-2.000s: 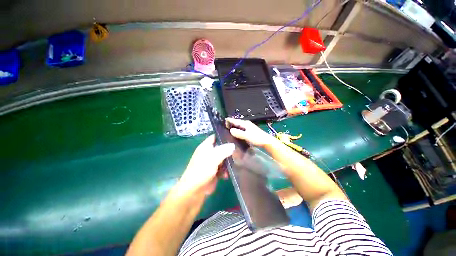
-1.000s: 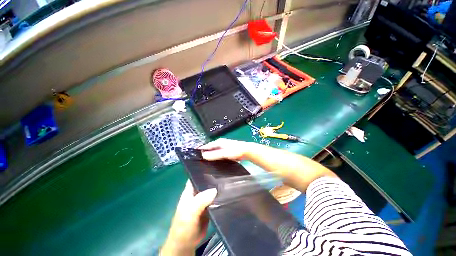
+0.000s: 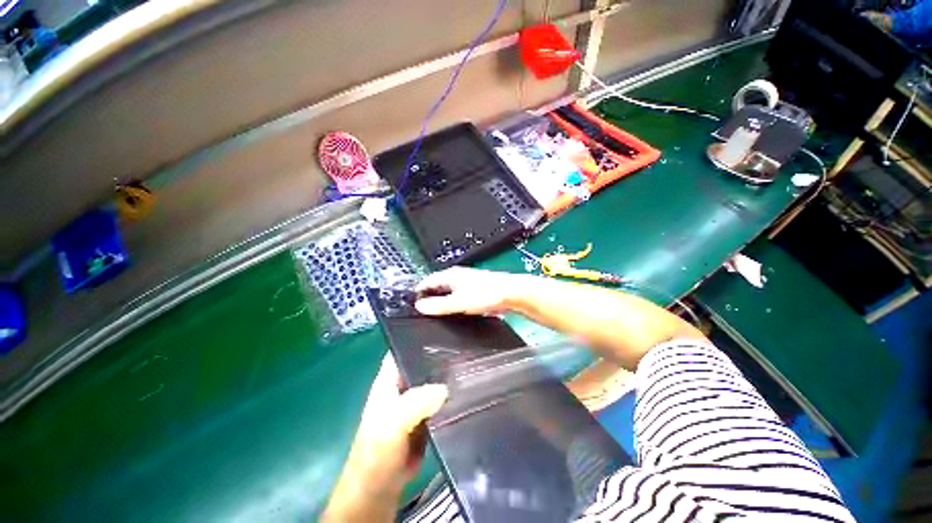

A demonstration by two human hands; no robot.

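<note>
A long dark cover panel (image 3: 511, 439) with a glossy surface slants from the lower middle up towards the bag of rings. A clear film (image 3: 496, 370) lies partly over its middle. My left hand (image 3: 393, 414) grips the panel's left edge, thumb on top. My right hand (image 3: 460, 293) is at the panel's far end, fingers bent onto its surface near the small round openings. Whether a small part is under those fingers is hidden. The panel's near end reaches the striped sleeve and clothing at the bottom.
On the green bench (image 3: 204, 378) lie a clear bag of ring sheets (image 3: 342, 276), a black tray (image 3: 460, 209), an orange-red tool tray (image 3: 646, 155), a yellow air gun (image 3: 572, 268) and scattered rings. A tape dispenser (image 3: 782, 135) stands right. A person's blue sleeve (image 3: 913, 22) shows top right.
The view has swung, and the panel appears lower and more slanted than two seconds ago. Over the last second the hands have barely moved; both stay on the panel.
</note>
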